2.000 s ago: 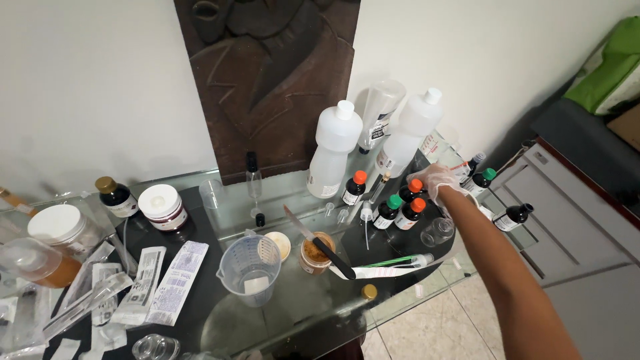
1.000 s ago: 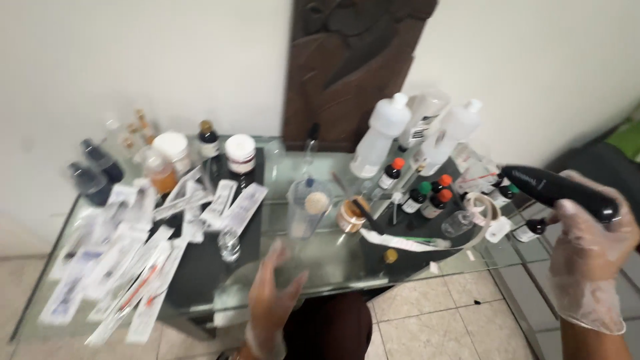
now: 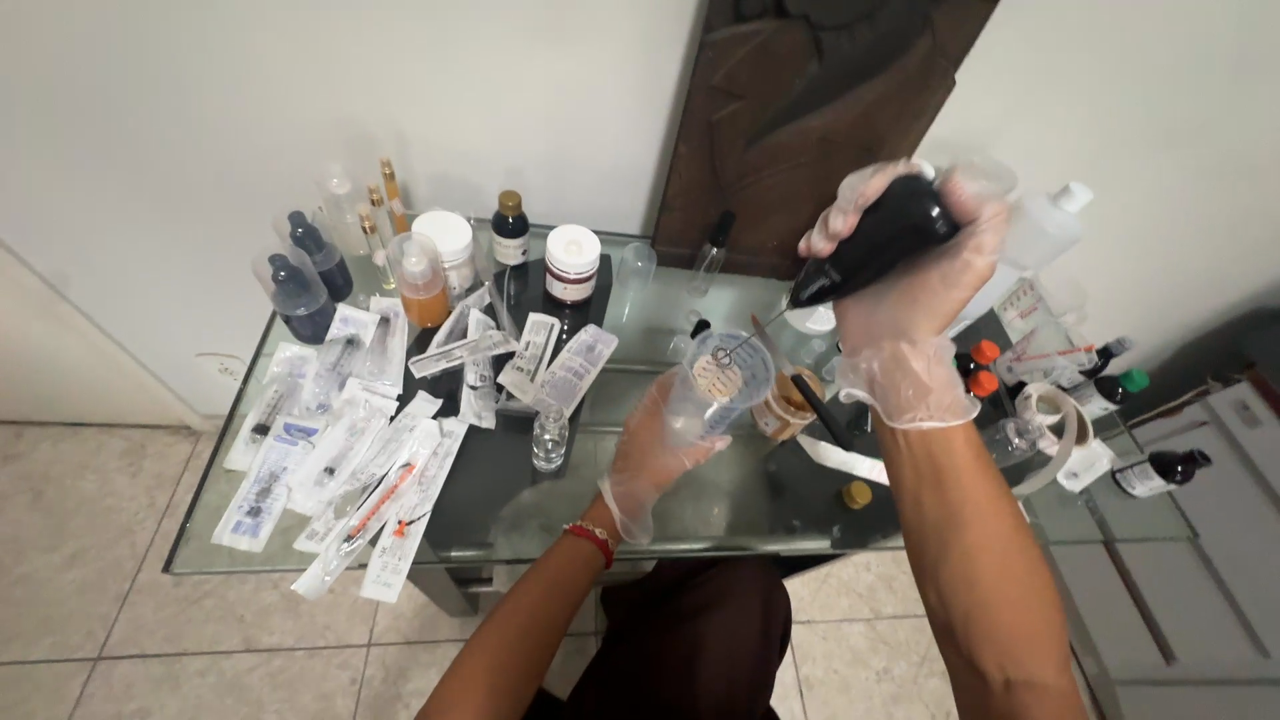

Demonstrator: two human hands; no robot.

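Both my hands wear clear gloves. My left hand (image 3: 655, 445) is closed around a clear plastic measuring beaker (image 3: 735, 375), tilted over the glass table. In my right hand (image 3: 915, 260) is a black handheld milk frother (image 3: 875, 245), its thin wire shaft slanting down to the left. The coiled whisk end (image 3: 722, 357) is at the beaker's mouth; whether it touches the contents is unclear. A pale round patch shows through the beaker. Just right of it stands a jar of orange-brown contents (image 3: 780, 415), with a black-handled knife (image 3: 820, 408) lying across its top.
Wrapped syringes (image 3: 340, 460) cover the left of the glass table (image 3: 520, 548). Behind them stand dropper bottles (image 3: 300, 298), white-lidded jars (image 3: 572, 262) and a pump bottle (image 3: 420, 280). At right are orange-capped bottles (image 3: 982, 368), a tape roll (image 3: 1045, 412) and a dark bottle (image 3: 1160, 472).
The frother has moved from the table's right side to above the beaker. My left hand, empty a second ago, has taken hold of the beaker. The view has shifted.
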